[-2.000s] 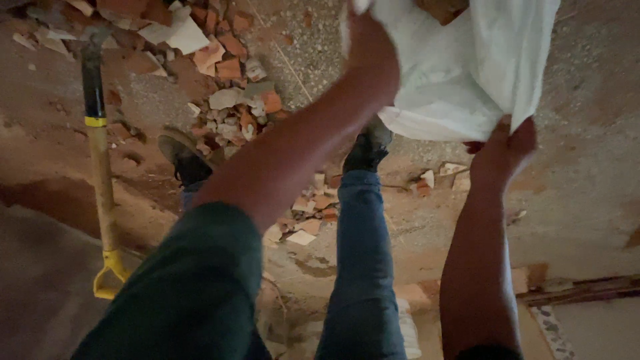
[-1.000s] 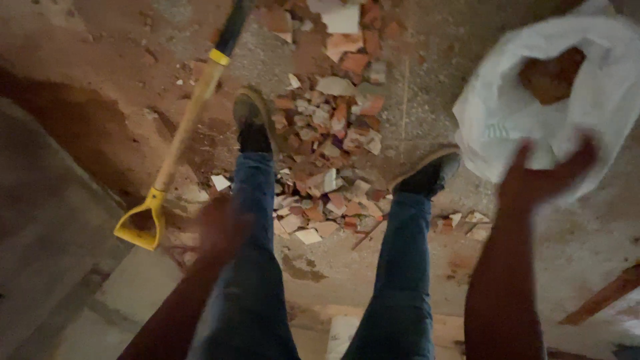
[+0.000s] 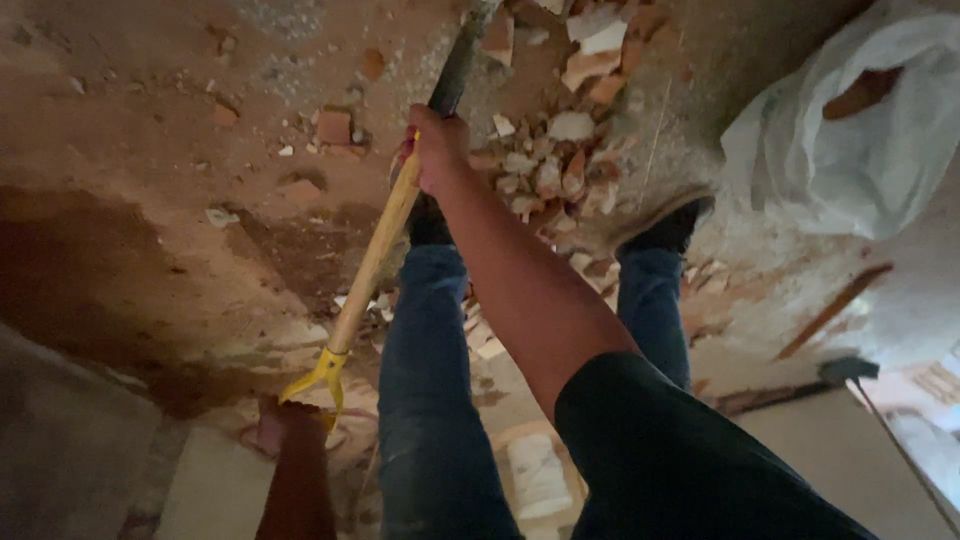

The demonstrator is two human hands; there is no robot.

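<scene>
A shovel (image 3: 375, 255) with a wooden shaft, a yellow D-shaped grip and a dark metal socket slants up from the lower left. My left hand (image 3: 281, 427) is closed around its D-grip. Higher up, my right hand (image 3: 439, 146) grasps the shaft close to the dark socket. The blade is out of view past the top edge. Right of my right hand lies a heap of broken brick and tile rubble (image 3: 547, 172). A white woven sack (image 3: 855, 172) stands at the right, its mouth open with something brown inside.
My feet stand apart, with the rubble between and around them. Loose brick pieces (image 3: 334, 126) lie on the dusty floor at upper left. At lower right are a narrow wooden strip (image 3: 836, 311) and a dark hammer-like head (image 3: 847, 369). A white bundle (image 3: 536, 476) lies behind my legs.
Two seconds ago both hands held the white sack; it now stands released at the right. Both hands have moved onto the shovel, which was at the left with no hand on it.
</scene>
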